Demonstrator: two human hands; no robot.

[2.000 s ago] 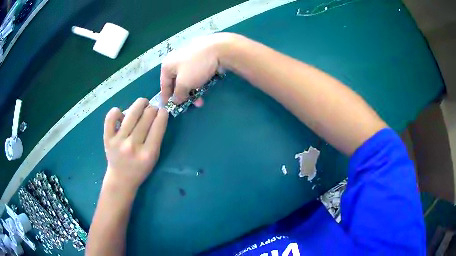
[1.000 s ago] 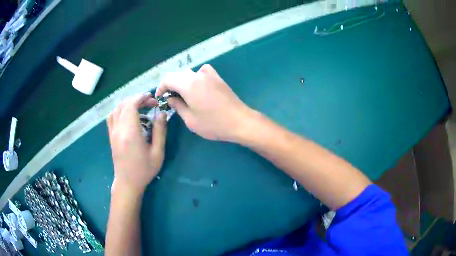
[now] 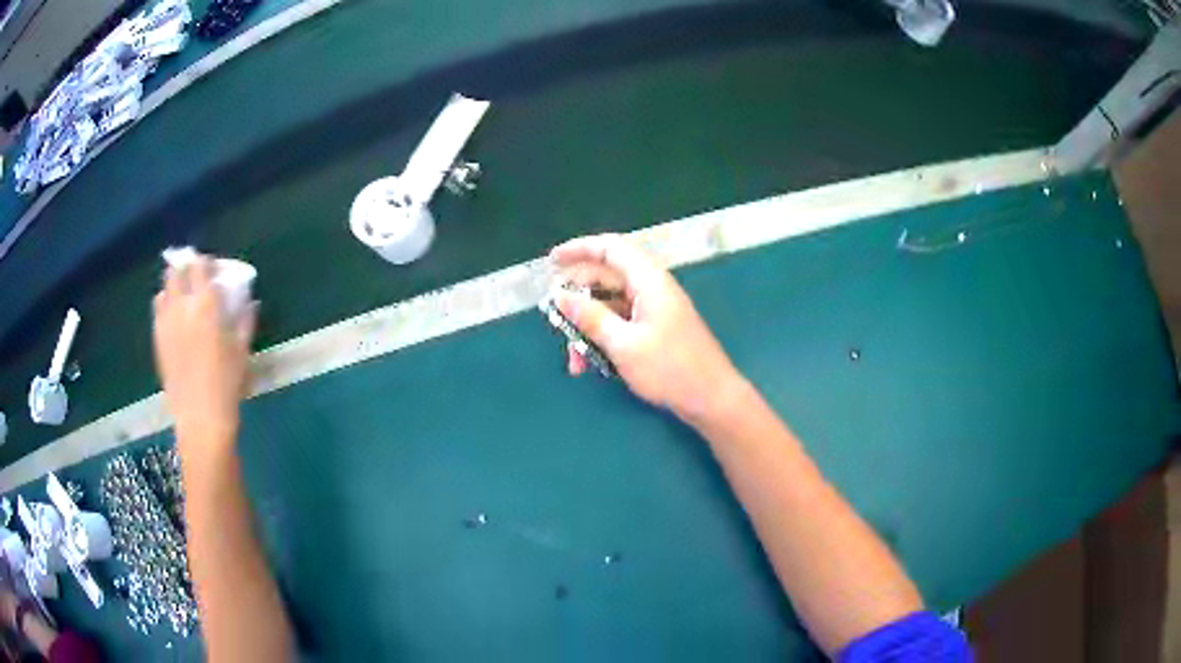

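Note:
My left hand [image 3: 201, 324] is at the left, over the dark green belt. It is blurred, with its fingers closed around a white fan body [image 3: 237, 280]; part of the fan shows on both sides of the fingers. My right hand [image 3: 635, 317] is near the belt's pale edge rail. It holds a board strip [image 3: 585, 345] of silver-and-green parts between thumb and fingers, and the strip points down over the green bench. The stack of board strips [image 3: 136, 531] lies at the lower left, partly hidden behind my left forearm.
A white fan [image 3: 393, 220] lies on the belt with small silver parts beside its handle; a smaller one [image 3: 49, 399] lies farther left. Several fans [image 3: 84, 534] sit at the bench's left. The edge rail [image 3: 453, 301] crosses in front. A person's maroon sleeve [image 3: 71, 648] shows bottom left.
My hands have separated: the left moved left over the belt, and the right now appears farther right with the strip. The view has shifted, and a fan with silver parts beside it now shows mid-belt.

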